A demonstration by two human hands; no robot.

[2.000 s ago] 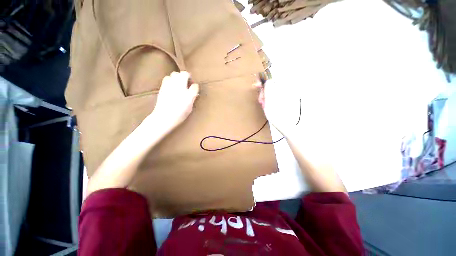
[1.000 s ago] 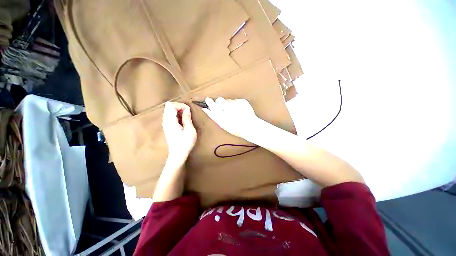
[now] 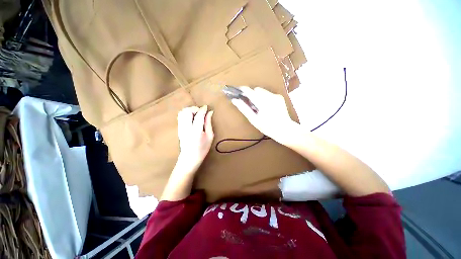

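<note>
A tan bag panel (image 3: 151, 146) lies on a pile of panels in front of me. Its curved handle (image 3: 135, 51) is stitched at the seam and lies toward the upper left. My right hand (image 3: 265, 111) holds dark thread snips (image 3: 240, 96) above the panel, right of the handle's end. The black snips cord (image 3: 237, 145) loops on the panel below that hand. My left hand (image 3: 194, 131) lies on the panel just below the handle's right end, fingertips bunched together; whether it pinches a thread or cloth cannot be told.
The white table (image 3: 384, 116) extends to the right, with the cord's far end on it. Notched edges of stacked panels (image 3: 290, 60) show at the pile's right side. A pale sheet (image 3: 53, 167) hangs over a metal frame at the left, beside heaped brown strips (image 3: 17, 202).
Since a second ago, my right hand with the snips has moved right and up, away from the handle's end. My left hand has shifted slightly right. The view has shifted slightly.
</note>
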